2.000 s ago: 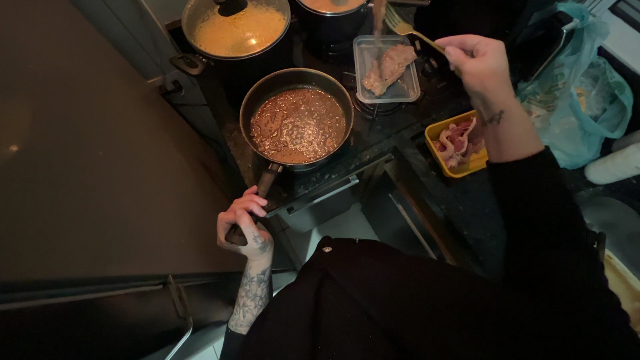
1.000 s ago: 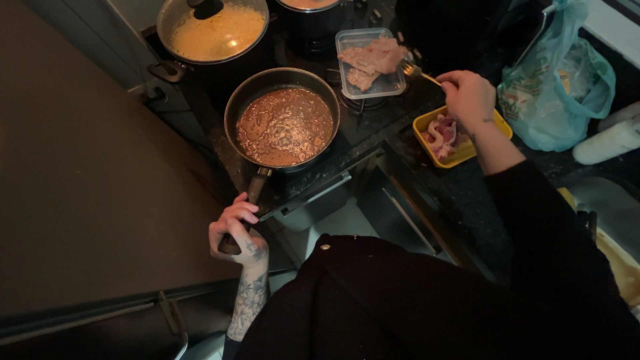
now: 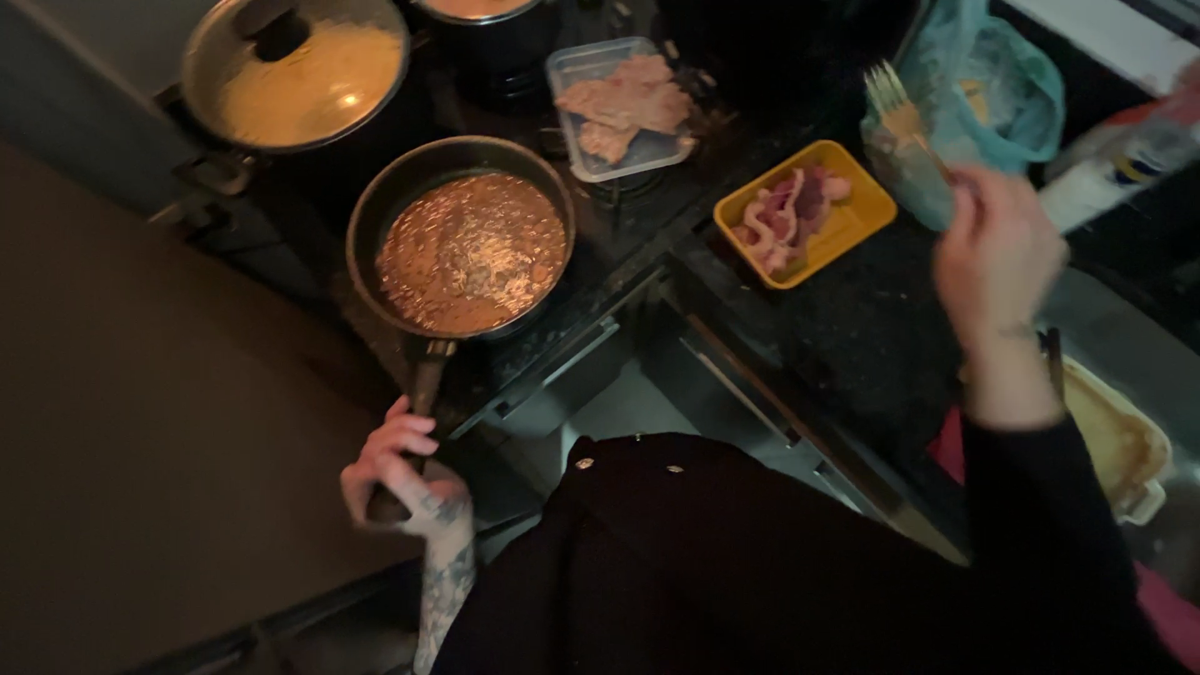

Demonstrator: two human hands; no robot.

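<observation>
My left hand (image 3: 398, 469) grips the handle of a dark frying pan (image 3: 354, 239), in which a shiny brown, bubbling sauce (image 3: 473, 253) spreads over the bottom. Raised at the right, my right hand (image 3: 998, 253) holds a fork (image 3: 902, 114) by its handle, tines pointing up and to the left, near a teal plastic bag. Cooked-looking pieces of meat (image 3: 628, 98) lie in a clear plastic container (image 3: 600, 173) behind and to the right of the pan. Between that container and my right hand, a yellow tray (image 3: 848, 239) holds raw meat scraps (image 3: 792, 216).
A pot with a glass lid (image 3: 309, 84) stands at the back left, with another pot (image 3: 478, 11) beside it. The teal plastic bag (image 3: 1022, 122) and a white bottle (image 3: 1116, 183) are at the right. A beige container (image 3: 1116, 441) sits in the sink (image 3: 1162, 323). An open drawer (image 3: 609, 403) is below the counter.
My right hand with the fork has moved right, away from the clear container. Meat that hung from the fork over that container now lies in it. My left hand still holds the pan handle.
</observation>
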